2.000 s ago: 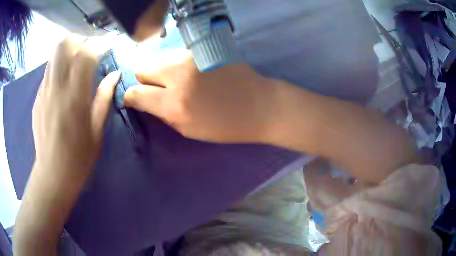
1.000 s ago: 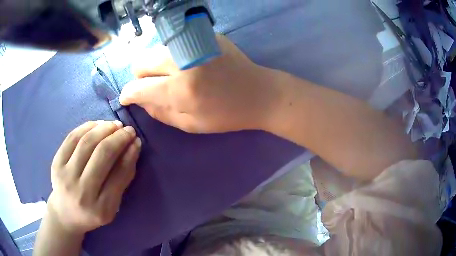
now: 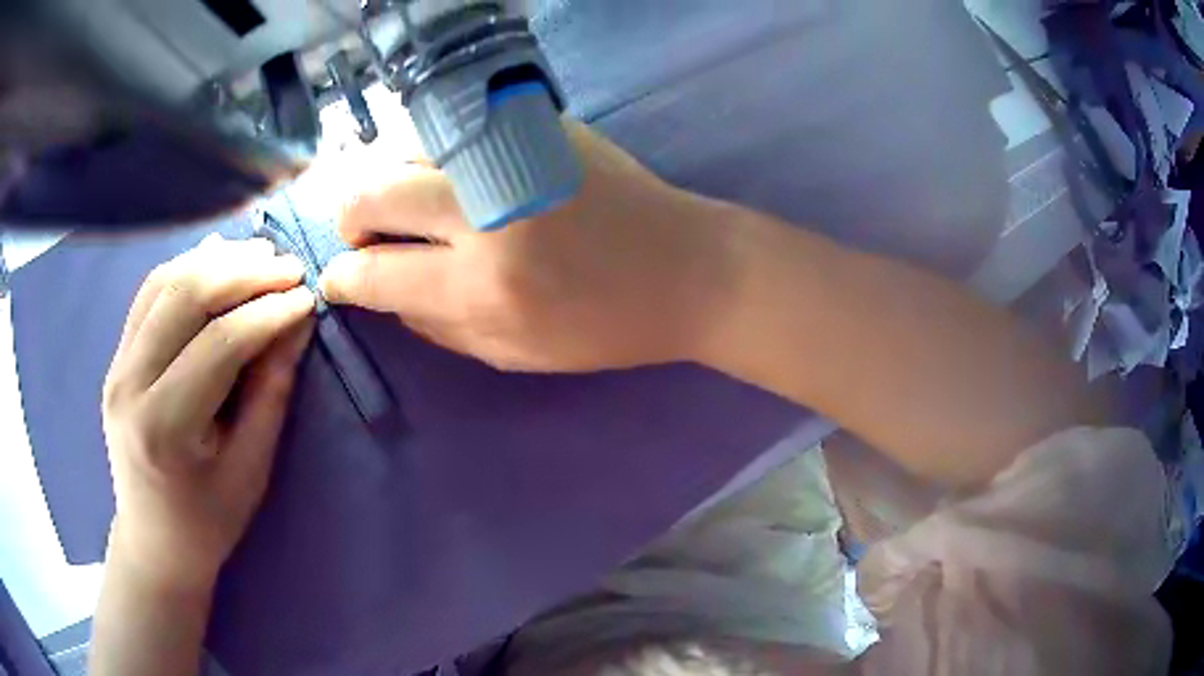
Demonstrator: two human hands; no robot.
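A large purple-blue cloth panel lies across the table under both hands. A narrow strip of the same colour runs slantwise on it, from the bright area below the machine down past my fingertips. My left hand pinches the strip's upper part from the left. My right hand pinches the strip from the right, its fingertips almost touching the left ones. The ribbed grey knob with a blue band hides part of my right hand. Glare blurs the area under the small metal parts.
The dark, blurred machine part hangs over the upper left. Pale and purple scraps heap at the right. A white table edge with a printed scale shows at the right. A pale sleeve and light cloth on the lap are below.
My left hand has moved up along the strip to meet my right fingertips, uncovering the strip's lower part. My right hand has stayed nearly in place. The knob sits slightly lower in view.
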